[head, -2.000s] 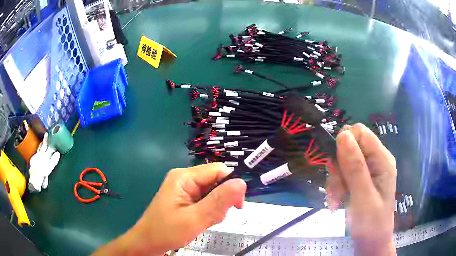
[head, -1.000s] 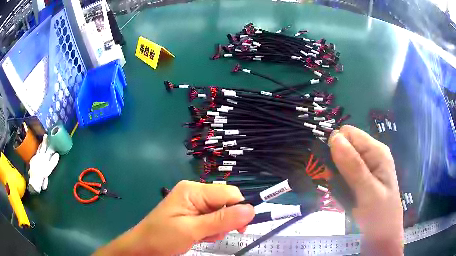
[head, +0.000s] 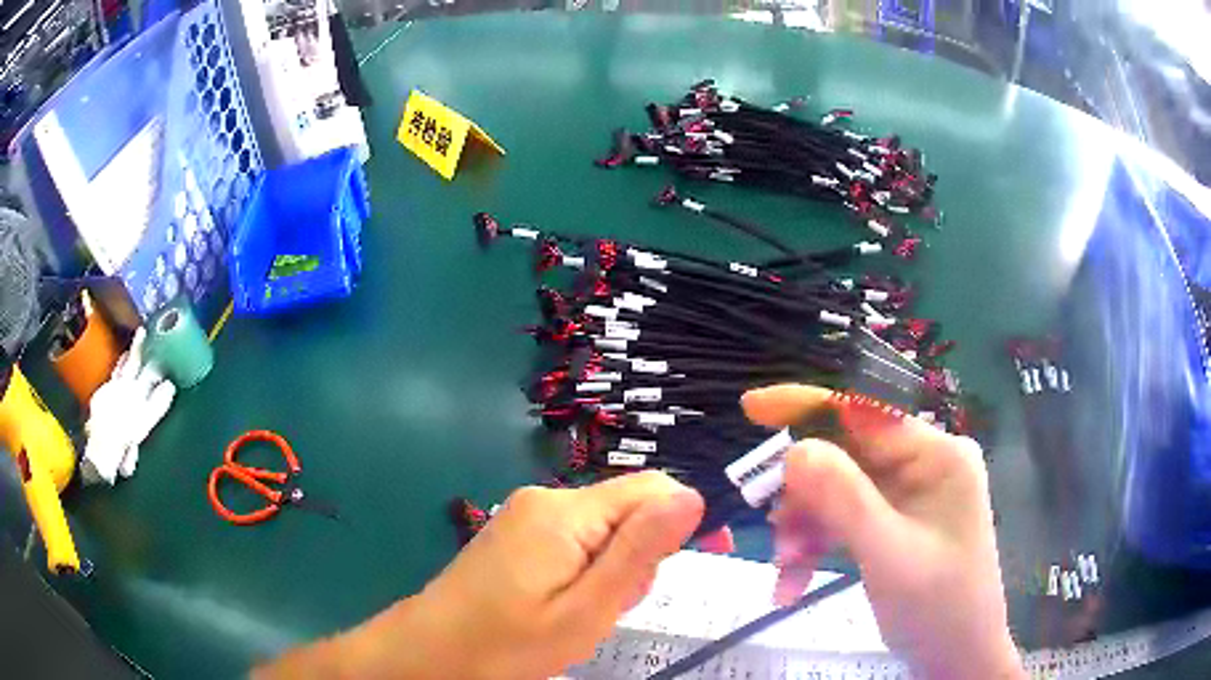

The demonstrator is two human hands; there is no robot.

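My left hand (head: 565, 558) is closed around a black cable in front of the main harness pile (head: 744, 332). My right hand (head: 883, 511) is beside it on the right, thumb and fingers around the cable end, with a white printed label (head: 760, 468) showing at the thumb. A thin row of red lead wires (head: 866, 403) shows along the fingertips. The connector is mostly hidden by the fingers. A black cable part extends down over the white paper sheet (head: 711, 589) and the steel ruler (head: 810, 664).
A second harness pile (head: 797, 149) lies farther back. Orange-handled snips (head: 255, 481), a blue bin (head: 303, 237), a yellow sign (head: 446, 133), white gloves (head: 128, 412) and a yellow-handled tool (head: 40, 465) are at left. A few cables (head: 1049, 458) lie at right beside a blue basket (head: 1142, 359).
My right hand has moved down and left from above the pile to the cable end near my left hand. The printed labels have shifted, with one clearly showing now. The view has shifted slightly.
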